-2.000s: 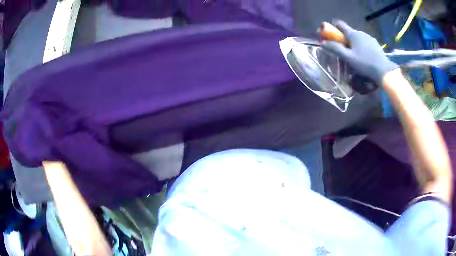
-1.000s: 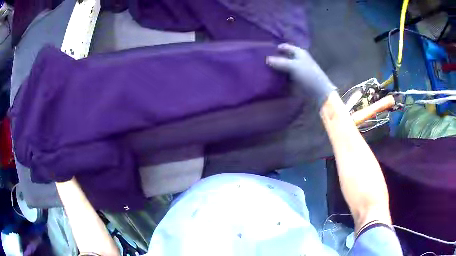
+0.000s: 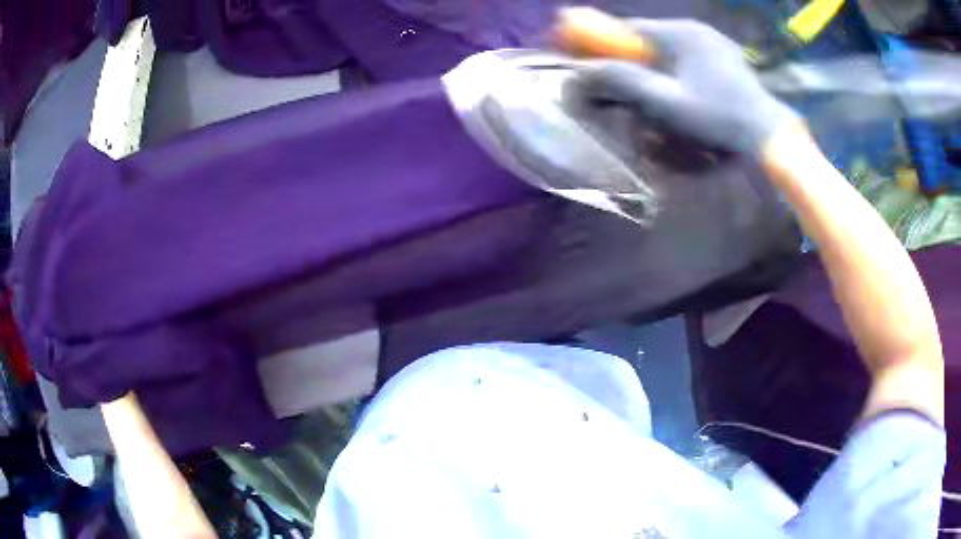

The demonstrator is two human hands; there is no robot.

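A deep purple garment [image 3: 274,195] lies stretched over a long padded form, with loose folds at the left. My right hand [image 3: 701,90], in a grey glove, is shut on the orange-brown handle of a steam iron [image 3: 543,132]. The iron's pointed, silvery body lies over the garment's right end; it is blurred. My left hand is hidden under the folds at the lower left; only the bare forearm shows.
A narrow white strip [image 3: 122,95] slants at the upper left. More purple cloth [image 3: 306,32] lies behind the form. A dark purple pile [image 3: 780,390] is at the lower right. A yellow hose [image 3: 814,18] shows at the upper right, and pale green cloth [image 3: 927,216] at the right edge.
My right hand has gone from the garment's right end to holding the iron, which was parked at the right one second ago. The iron now lies over the cloth, farther left than two seconds ago.
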